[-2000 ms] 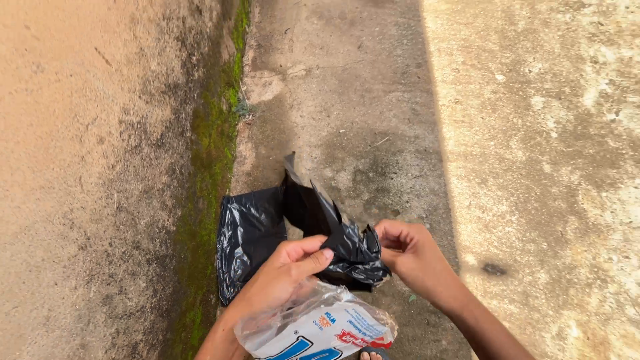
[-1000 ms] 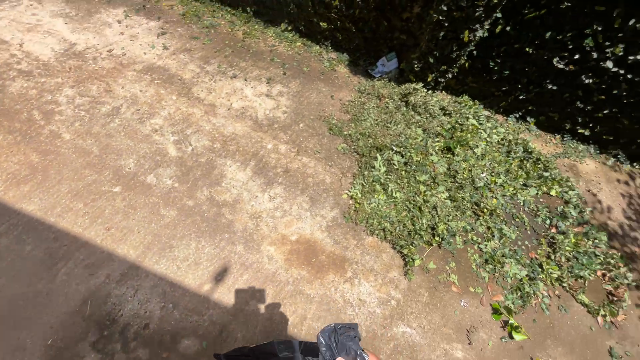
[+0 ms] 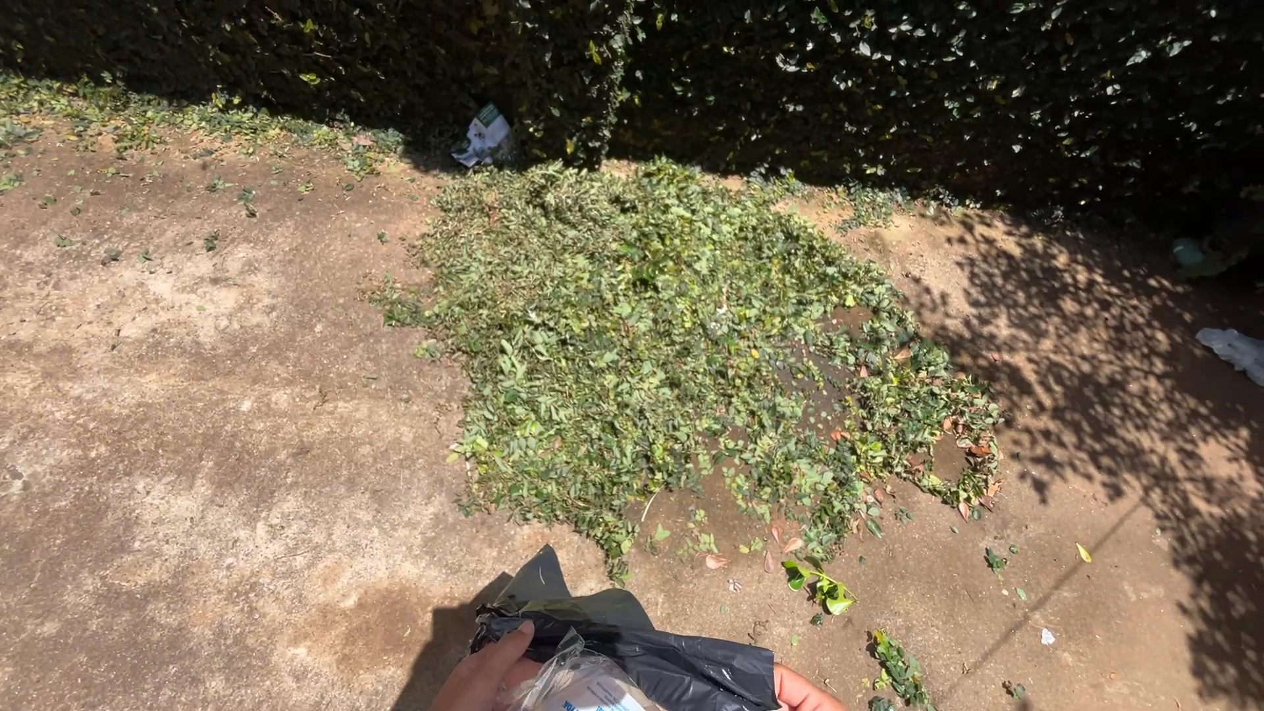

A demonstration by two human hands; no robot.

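A black plastic bag point(image 3: 681, 657) is held between my two hands at the bottom edge of the head view. My left hand point(image 3: 489, 671) grips its left side, thumb on top. Below that thumb lies a clear plastic package with printing point(image 3: 588, 686), close against my left hand; its lower part is cut off by the frame. My right hand point(image 3: 802, 691) holds the bag's right end, with only some fingers in view. Beyond the bag, a wide heap of green leaf clippings point(image 3: 642, 355) lies on the ground.
A dark leafy hedge point(image 3: 839, 89) runs along the back. A crumpled white and green wrapper point(image 3: 484, 136) lies at its foot. Another pale piece of litter point(image 3: 1234, 351) is at the far right. Small leafy sprigs point(image 3: 899, 671) lie to the right of my right hand.
The view has swung away from the wall and gutter to the hedge and clippings. The black bag, low at the frame edge one second ago, now shows more fully between both hands.
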